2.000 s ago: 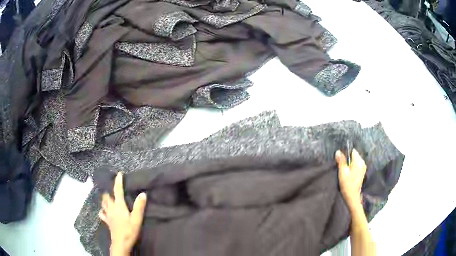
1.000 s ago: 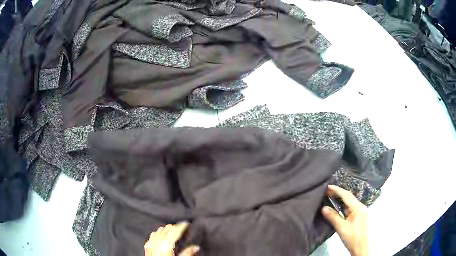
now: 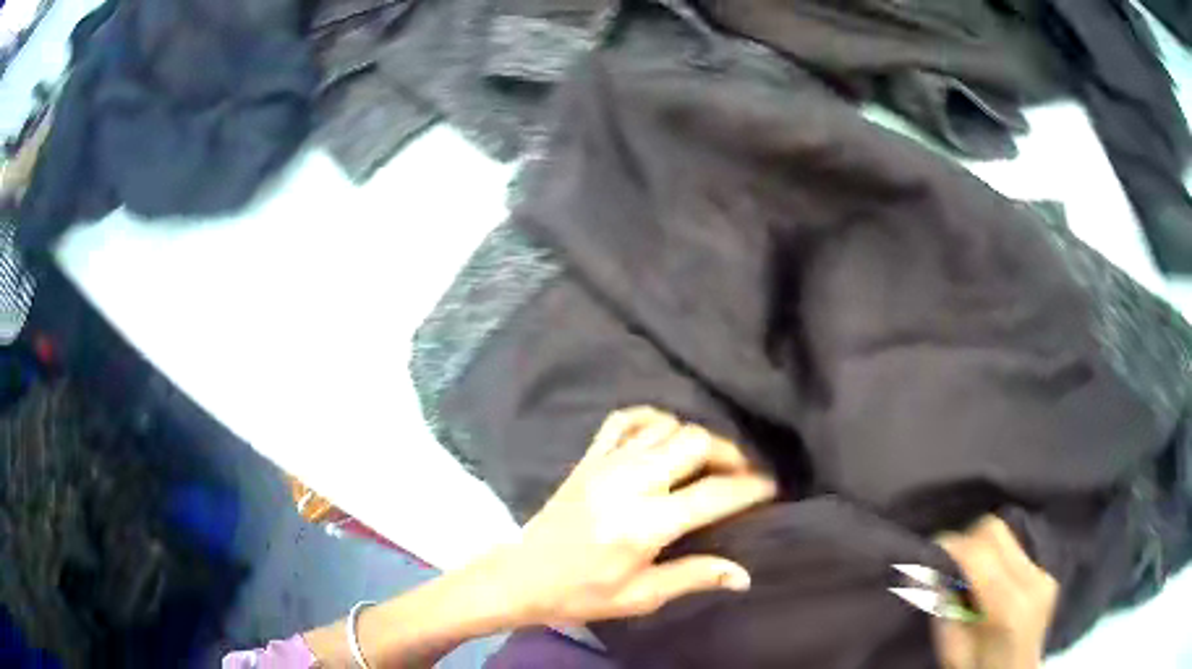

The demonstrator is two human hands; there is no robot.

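Note:
The jacket in work (image 3: pixel 732 301) lies across the table in front of me, its dark lining up and speckled tweed showing along its left and right edges. My left hand (image 3: pixel 667 503) lies on the lining near the middle, fingers spread and bent over a dark fold; whether it pinches cloth is unclear. My right hand (image 3: pixel 1000 588) is at the lower right, slightly blurred, holding thread snips (image 3: pixel 931 596) with their two silver blades apart and pointing left over the lining.
The white table (image 3: pixel 301 301) has its edge at the left. A dark navy cloth bundle (image 3: pixel 196 105) lies at the far left. More jackets (image 3: pixel 902 39) are heaped at the far side. Below the edge are a grey-blue floor (image 3: pixel 268 510) and dark garments (image 3: pixel 92 497) with blue.
The view has swung left, showing the table edge and floor. My left hand has moved over the lining and lies flatter. The snips in my right hand show more clearly.

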